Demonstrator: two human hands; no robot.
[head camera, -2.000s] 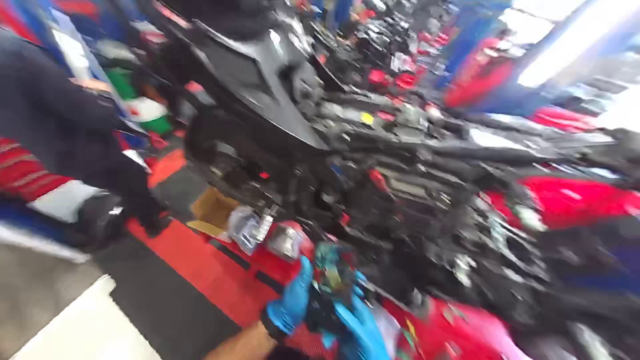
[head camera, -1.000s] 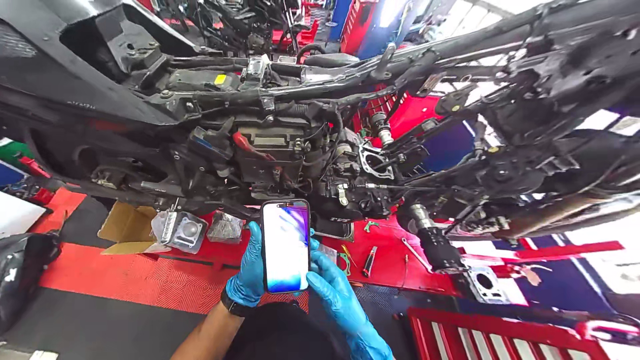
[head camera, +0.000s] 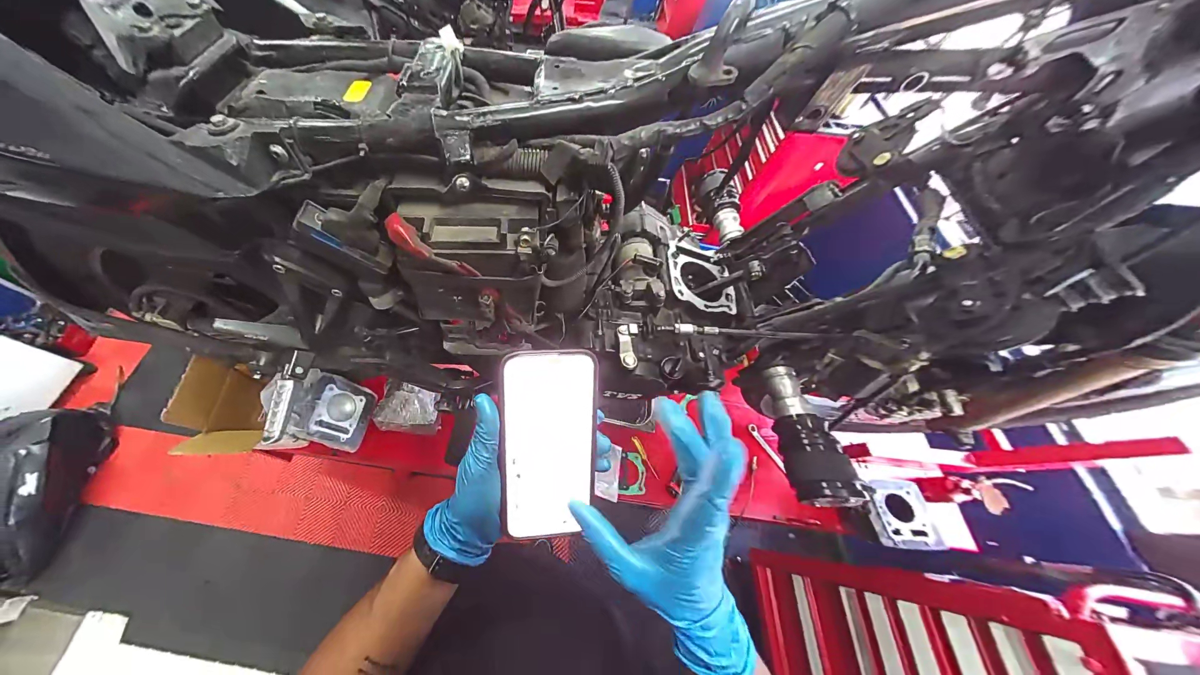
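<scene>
My left hand (head camera: 469, 497), in a blue glove with a dark band at the wrist, grips a smartphone (head camera: 549, 441) upright by its edges; its screen is bright white. My right hand (head camera: 680, 516), also blue-gloved, is spread beside the phone, with the thumb at the screen's lower right edge and the fingers apart, slightly blurred. Beyond both hands is a partly stripped motorcycle, its black frame (head camera: 600, 98) crossing the view. A battery (head camera: 464, 230) with a red-covered terminal sits in it, and right of that is the open engine crankcase (head camera: 701, 277).
An open cardboard box (head camera: 220, 403), a packaged cylinder block (head camera: 339, 412) and a plastic bag (head camera: 408, 408) lie at left. A black shock absorber (head camera: 811, 450) hangs at right, near a metal cylinder part (head camera: 905, 514). A red slatted ramp (head camera: 919, 619) stands lower right, a black bag (head camera: 56, 487) far left.
My right hand has come off the phone's side and opened out to its right. The phone's screen has gone from a blue and purple picture to mostly white. The view has moved closer to the motorcycle.
</scene>
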